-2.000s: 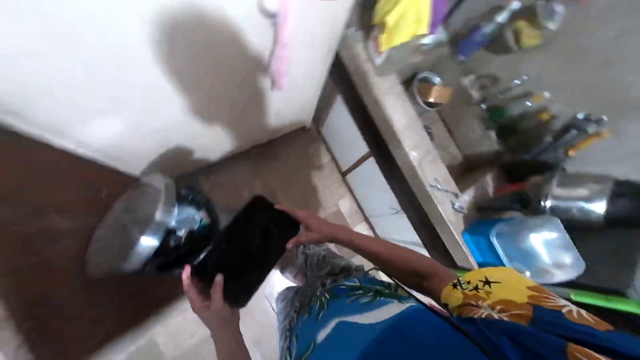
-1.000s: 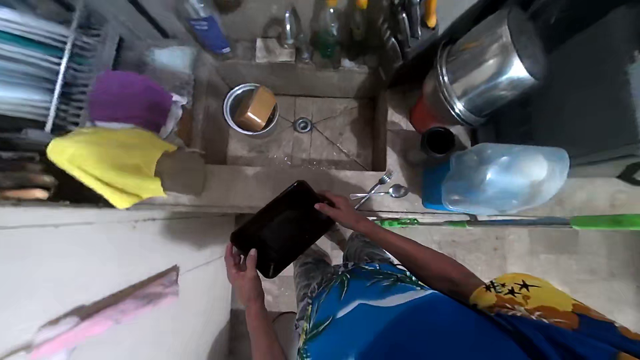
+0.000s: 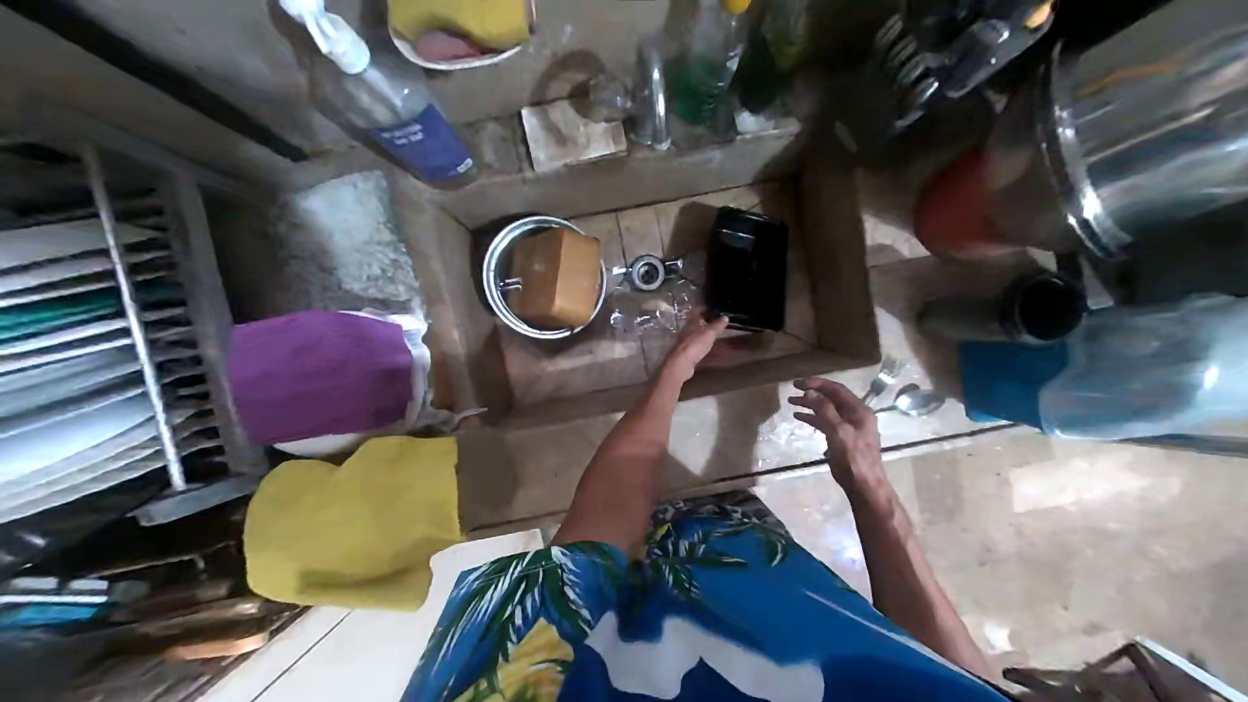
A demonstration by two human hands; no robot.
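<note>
A black rectangular pan or tray (image 3: 747,268) lies in the right part of a tiled sink basin (image 3: 575,385). The fingers of my left hand (image 3: 694,346) reach over the basin's near side and touch or nearly touch the tray's near end; whether they grip it I cannot tell. My right hand (image 3: 837,421) is empty with fingers apart, over the near counter edge, beside a fork (image 3: 882,380) and a spoon (image 3: 916,400). Left of the metal drain (image 3: 646,273) is a round metal pot (image 3: 494,278) with a brown block-shaped item (image 3: 561,278) in it.
A dish rack (image 3: 127,312) with plates, a purple cloth (image 3: 322,375) and a yellow cloth (image 3: 351,522) are at left. Behind the basin stand a spray bottle (image 3: 419,136) and glass bottles (image 3: 697,88). A large metal pot (image 3: 1150,146) and a blue container (image 3: 1014,380) are at right.
One second ago both my hands held the black tray in front of the basin; now it lies inside the basin. My right hand has let go of it. The view has turned toward the sink since two seconds ago.
</note>
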